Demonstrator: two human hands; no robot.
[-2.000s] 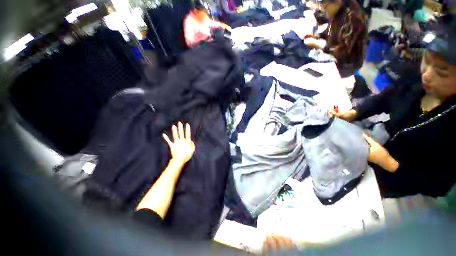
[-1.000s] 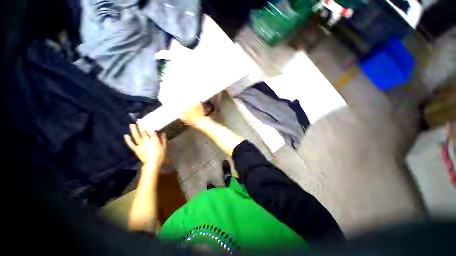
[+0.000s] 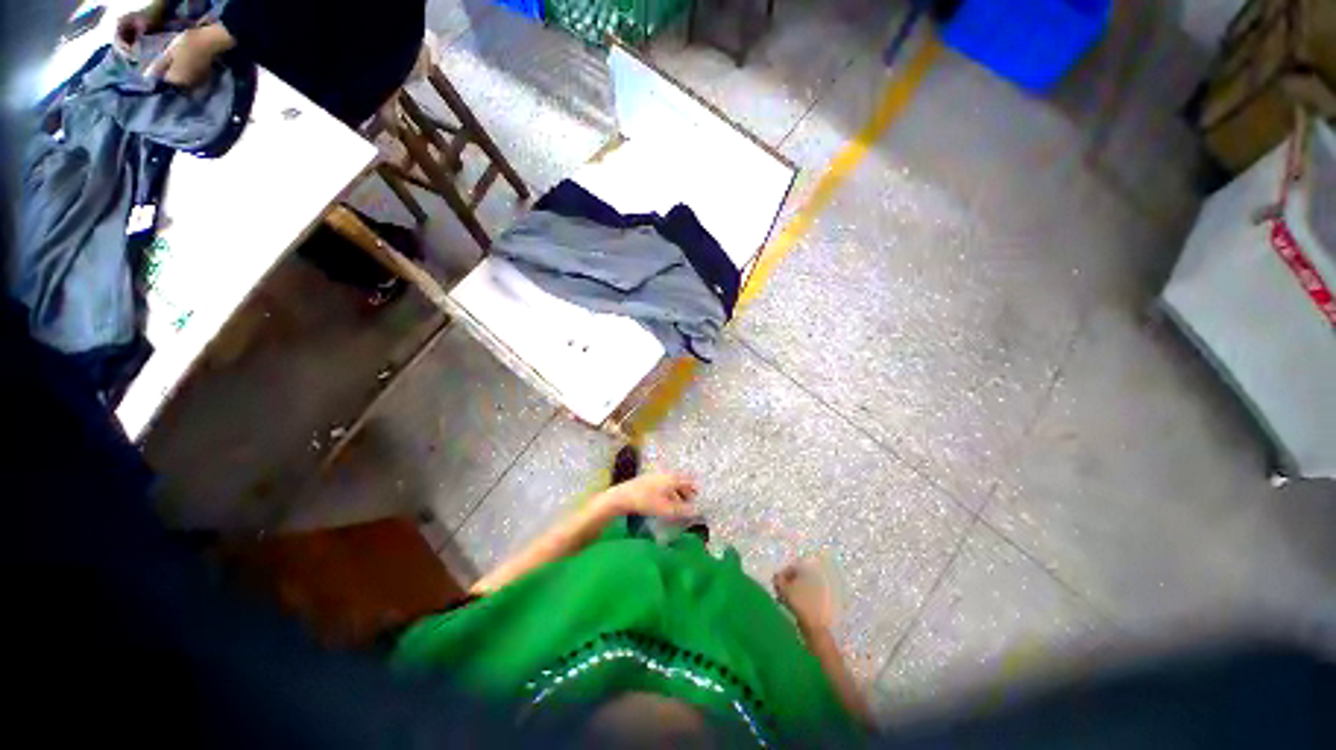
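My left hand (image 3: 662, 495) is in front of my green top, small, with its fingers loosely curled; I see nothing in it. My right hand (image 3: 806, 586) hangs low beside the top, blurred, and whether it is closed cannot be told. A grey and navy garment (image 3: 623, 271) lies flat across the small side table (image 3: 564, 364), in front of my hands and apart from them. Another grey garment (image 3: 76, 205) lies on the long white table (image 3: 242, 242) at the left.
A person's hands (image 3: 183, 56) hold the grey garment at the upper left. A wooden stool (image 3: 440, 139) stands beside that person. A brown seat or board (image 3: 352, 574) is at the lower left. A blue crate (image 3: 1026, 37), a green crate (image 3: 623, 15) and a pale bin (image 3: 1267, 315) stand beyond.
My hands have left the long table's edge and are now near my body. The view has turned right, so the side table is more central and the long table is at the left.
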